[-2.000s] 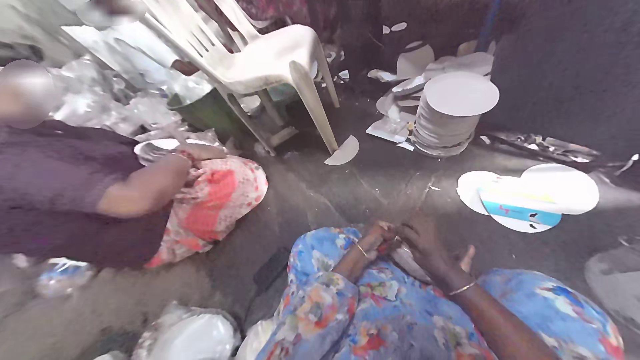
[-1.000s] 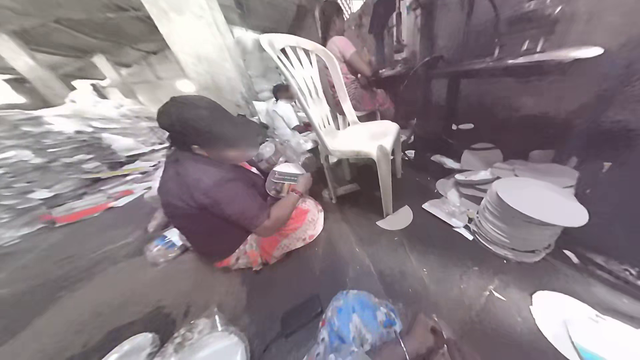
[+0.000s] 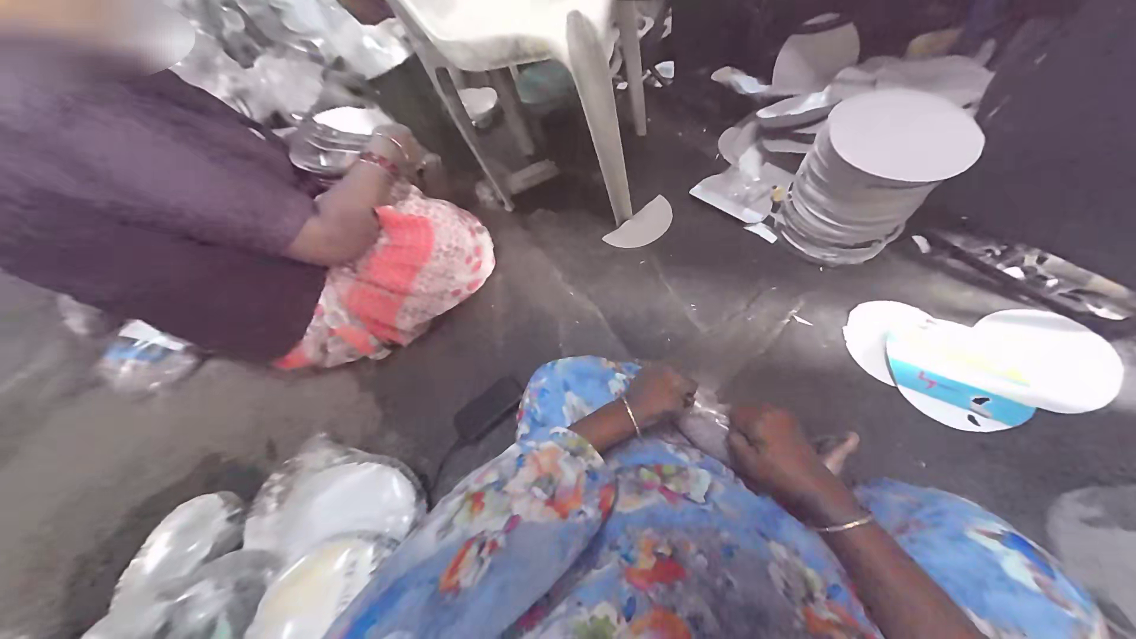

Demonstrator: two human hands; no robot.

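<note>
Over my lap, in blue floral cloth, both hands grip a piece of clear plastic film (image 3: 707, 415) stretched between them. My left hand (image 3: 658, 397) has its fingers closed on the film's left end and a thin bangle at the wrist. At the film's right end, my right hand (image 3: 774, 445) is a fist on it, also with a bangle. Beyond my right hand lie several round discs (image 3: 1047, 359), one with a blue printed band. At my left are round white plates in clear plastic wrap (image 3: 351, 501).
A person (image 3: 160, 204) sits at the left, hands by a wrapped stack of plates (image 3: 333, 142). A white plastic chair (image 3: 595, 115) stands ahead, a half disc (image 3: 641, 224) at its leg. A tall stack of round discs (image 3: 887, 169) stands at the right, scraps beside it.
The view swung up and left, then back down. The other person held a round item up one second ago; now that person's hands are low, by the plate stack.
</note>
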